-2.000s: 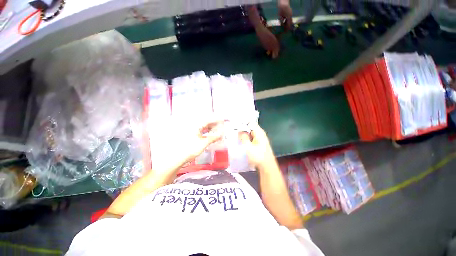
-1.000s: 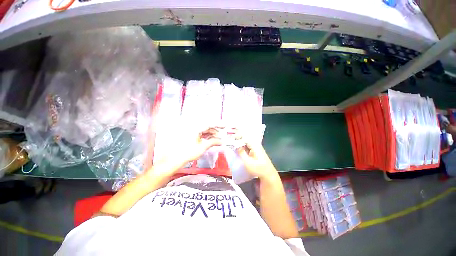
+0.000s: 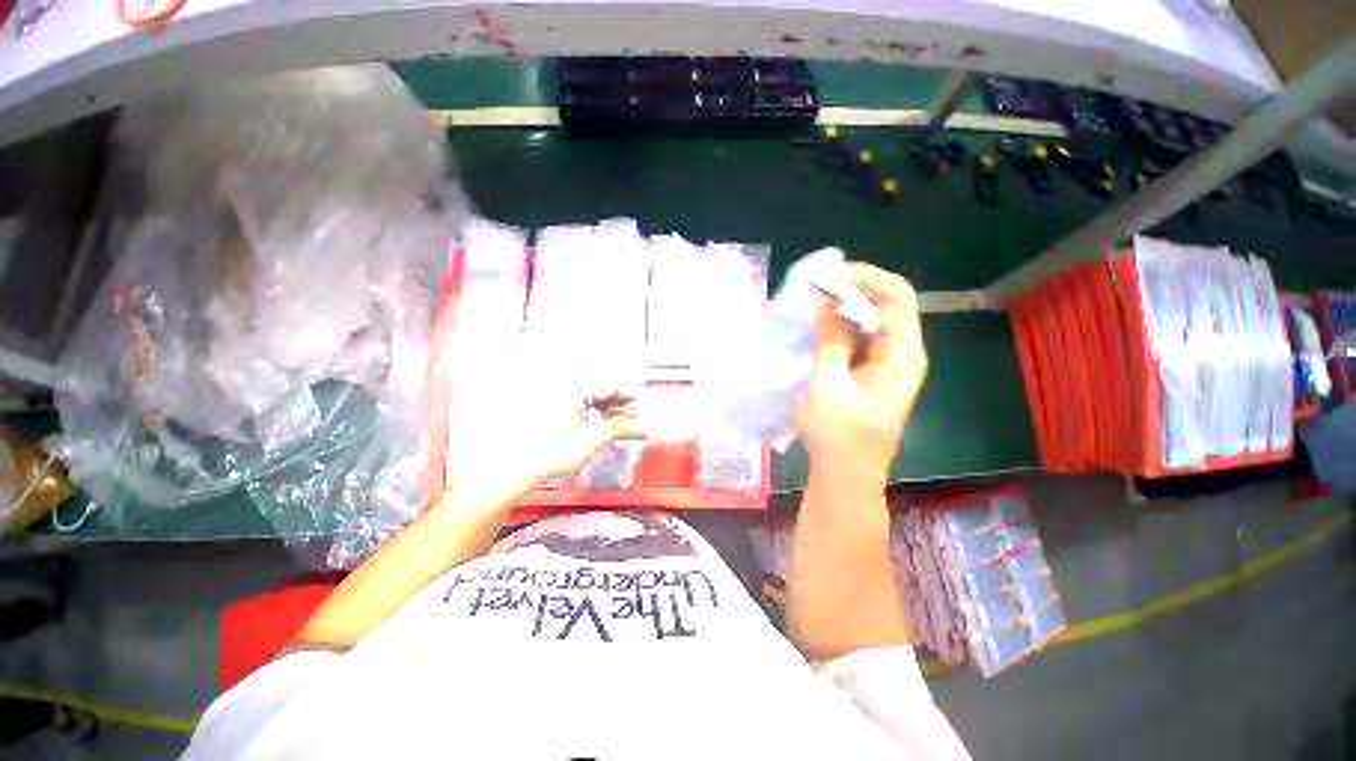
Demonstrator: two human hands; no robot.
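A shallow red tray (image 3: 729, 495) lies in front of me with overlapping rows of pale bagged flat parts (image 3: 588, 305). Red shows at its near edge and between the rows. My right hand (image 3: 866, 379) is raised over the tray's right edge and holds a small clear poly bag (image 3: 788, 357) that hangs to the left of the fingers. My left hand (image 3: 573, 439) is low over the near part of the rows, fingers towards the middle. Glare hides its fingertips, so I cannot tell whether it holds anything.
A crumpled heap of clear bags (image 3: 298, 283) lies left of the tray. Stacked red trays (image 3: 1086, 364) stand at right, and more filled trays (image 3: 982, 580) are on the floor. A white shelf (image 3: 669, 37) crosses above. A black tray (image 3: 689, 94) and small black parts (image 3: 989, 167) lie behind.
My right hand has lifted up and to the right with the bag, away from my left hand. My left hand has shifted slightly left. The other person's hands seen earliest are gone.
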